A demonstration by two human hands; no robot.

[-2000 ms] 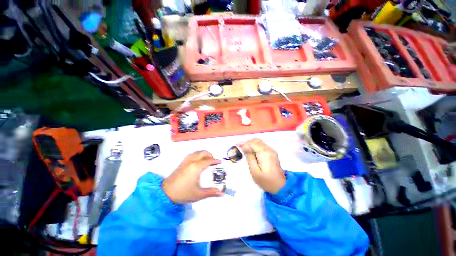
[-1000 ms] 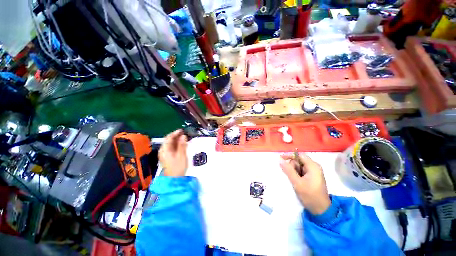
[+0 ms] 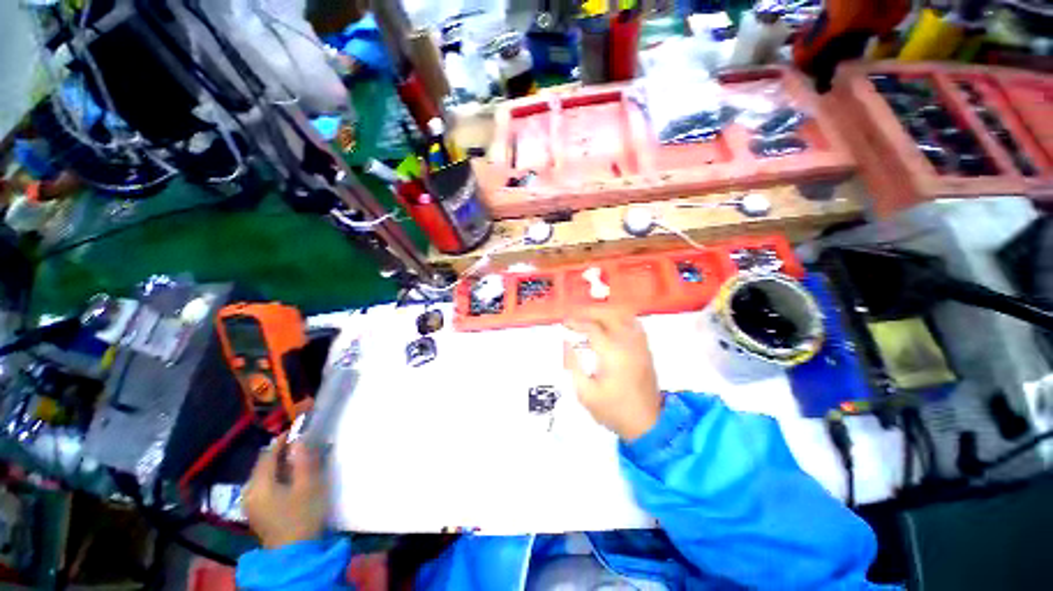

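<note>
A small dark squarish unit [image 3: 543, 399] lies on the white sheet [image 3: 462, 462] in front of me, with a thin piece below it. Another small unit [image 3: 420, 351] lies at the sheet's upper left, with a small round dark part [image 3: 431, 321] just behind it. My left hand [image 3: 286, 491] is blurred at the left edge of the sheet, beside a long grey tool [image 3: 331, 404]; a small light piece shows at its fingertips, and its grip is unclear. My right hand [image 3: 618, 375] is raised right of the middle unit, fingers curled; whether it holds something is unclear.
An orange-red parts tray [image 3: 647, 285] lies along the back. A round tin [image 3: 768, 329] stands right of my right hand, near a yellow sponge [image 3: 912, 350]. An orange multimeter [image 3: 263, 352] stands left. Pink-red trays [image 3: 595, 133] and a pen holder [image 3: 458, 208] are behind.
My left hand has moved from beside the upper-left unit down to the sheet's left edge. The round dark part now shows behind that unit. The view has shifted.
</note>
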